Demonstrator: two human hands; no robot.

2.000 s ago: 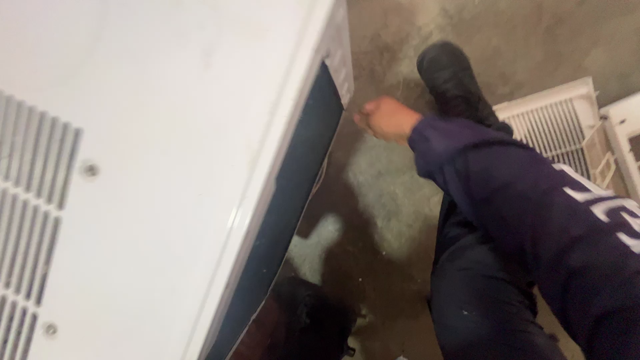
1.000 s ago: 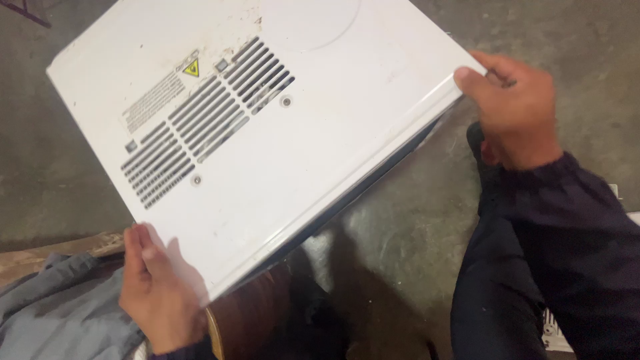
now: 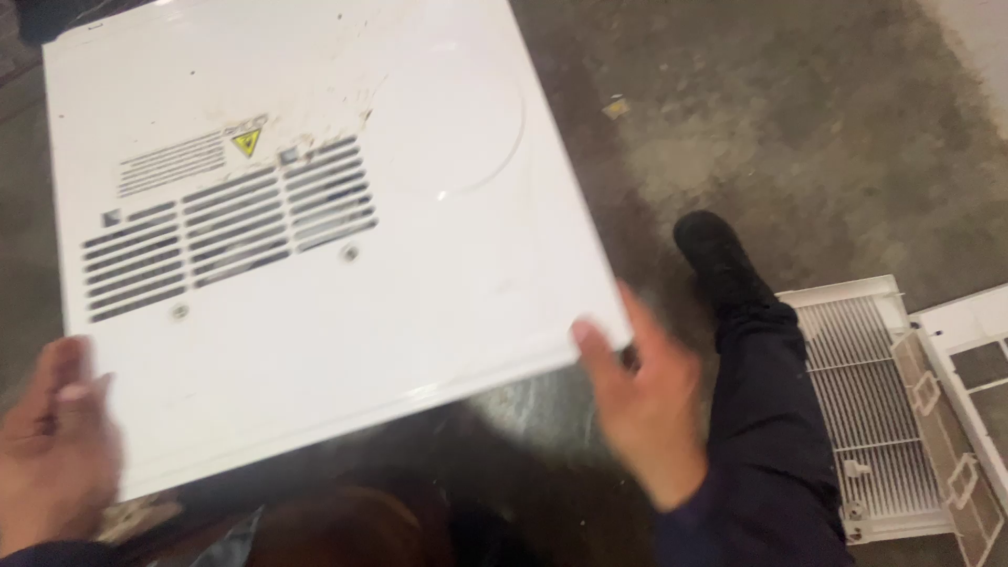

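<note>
A large white appliance panel [image 3: 441, 315] fills the left and middle of the head view, its outer face turned up. It has slotted vents [image 3: 236, 224], a yellow warning triangle [image 3: 247, 142], two screws and some brown dirt marks. At its lower left corner my left hand [image 3: 63, 441] grips the edge. My right hand [image 3: 650, 394] holds the near right corner, thumb on top and fingers along the side. Whether the panel is loose or part of a larger housing cannot be told, as its underside is hidden.
On the concrete floor [image 3: 756, 118] at the right lies a white louvred grille [image 3: 858, 394], with a filter frame [image 3: 945, 441] leaning over it. My leg and dark shoe [image 3: 713, 252] are between the panel and the grille. A small yellowish scrap [image 3: 617, 107] lies farther back.
Two seconds ago my right hand was off the white panel; one second ago both hands held it, as now. The panel has since turned in view, with both hands still on it.
</note>
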